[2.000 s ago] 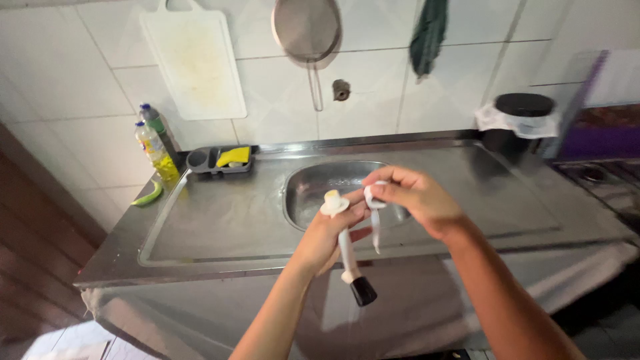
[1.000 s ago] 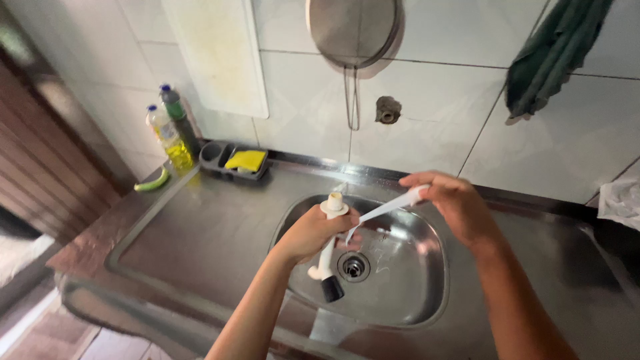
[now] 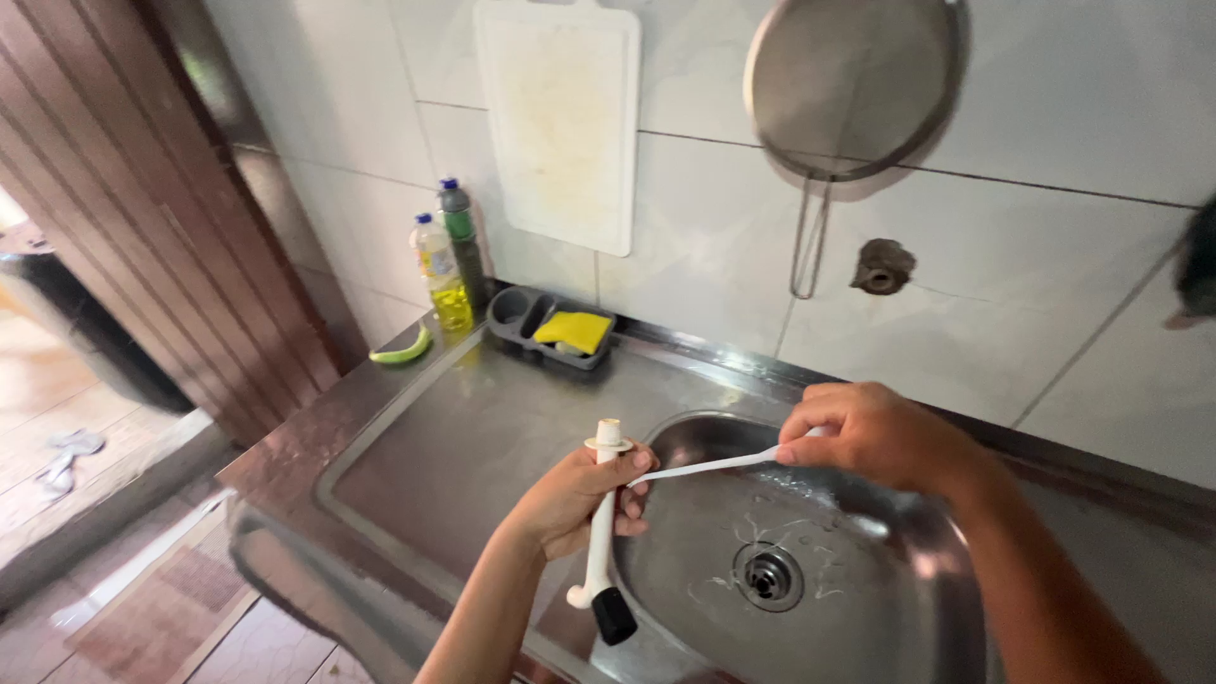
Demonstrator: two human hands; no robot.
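Observation:
My left hand [image 3: 584, 494] grips a white plastic faucet [image 3: 602, 532] by its pipe, below the flange. Its threaded end points up, and its black tip hangs over the near edge of the steel sink basin [image 3: 703, 427]. A white strip of thread seal tape [image 3: 708, 466] runs taut from the fingers of my left hand to my right hand [image 3: 855, 432], which pinches its other end above the basin. The pipe outlet [image 3: 883, 271] in the tiled wall has no faucet on it. Thin white strands lie around the drain [image 3: 768, 576].
A grey sink caddy [image 3: 546, 328] with a yellow sponge [image 3: 575, 331] stands at the back. Left of it are two bottles [image 3: 445, 275] and a green banana-shaped thing [image 3: 402, 349]. A cutting board [image 3: 565, 123] and a strainer [image 3: 850, 85] hang on the wall.
My right hand has moved away from my left, and the white tape, dangling loose two seconds ago, is now stretched between them. The view has moved closer to the sink and turned left.

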